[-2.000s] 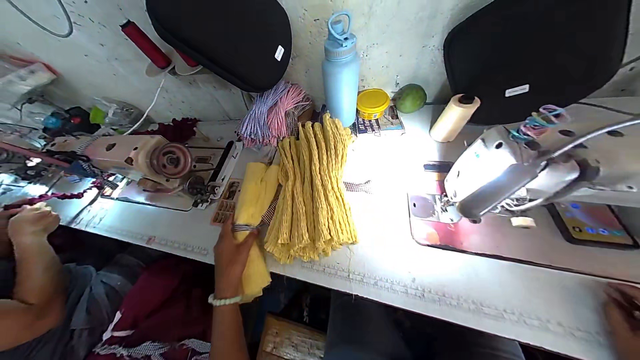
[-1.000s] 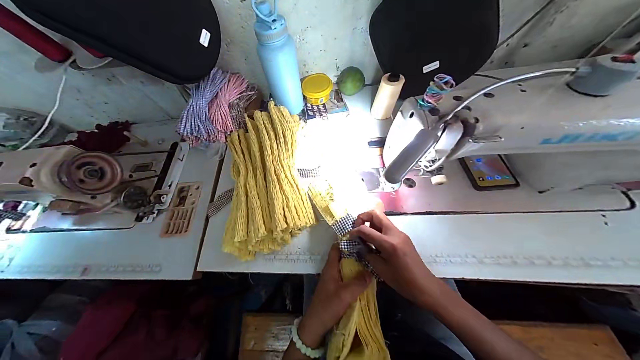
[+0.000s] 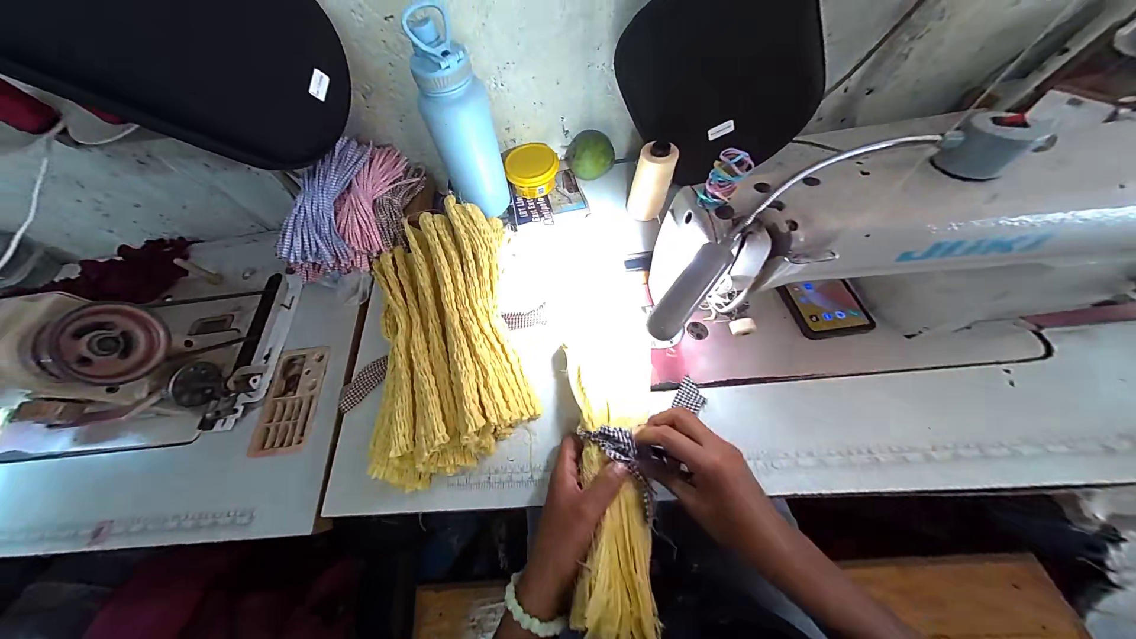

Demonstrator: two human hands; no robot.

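Note:
A bundle of yellow fabric strips (image 3: 617,550) lies across the table's front edge, with a black-and-white checked cloth band (image 3: 612,441) around its middle. My left hand (image 3: 577,497), with a pale beaded bracelet at the wrist, grips the bundle from the left, thumb on the band. The fingers of my right hand (image 3: 697,457) pinch the band at its right side; their tips are partly hidden. A checked end (image 3: 689,396) sticks out above my right hand. To the left lies a larger pile of gathered yellow strips (image 3: 444,346), touched by neither hand.
A Juki sewing machine (image 3: 887,213) with a lamp (image 3: 692,288) stands at right, a phone (image 3: 825,308) under its arm. A blue bottle (image 3: 461,124), yellow tub (image 3: 532,169), green fruit (image 3: 590,154) and thread cone (image 3: 652,180) line the wall. Another machine (image 3: 106,346) is at left.
My right hand, at the far right edge two seconds ago, is now at the band. The yellow bundle has moved from left of the pile to its right. The view has shifted right.

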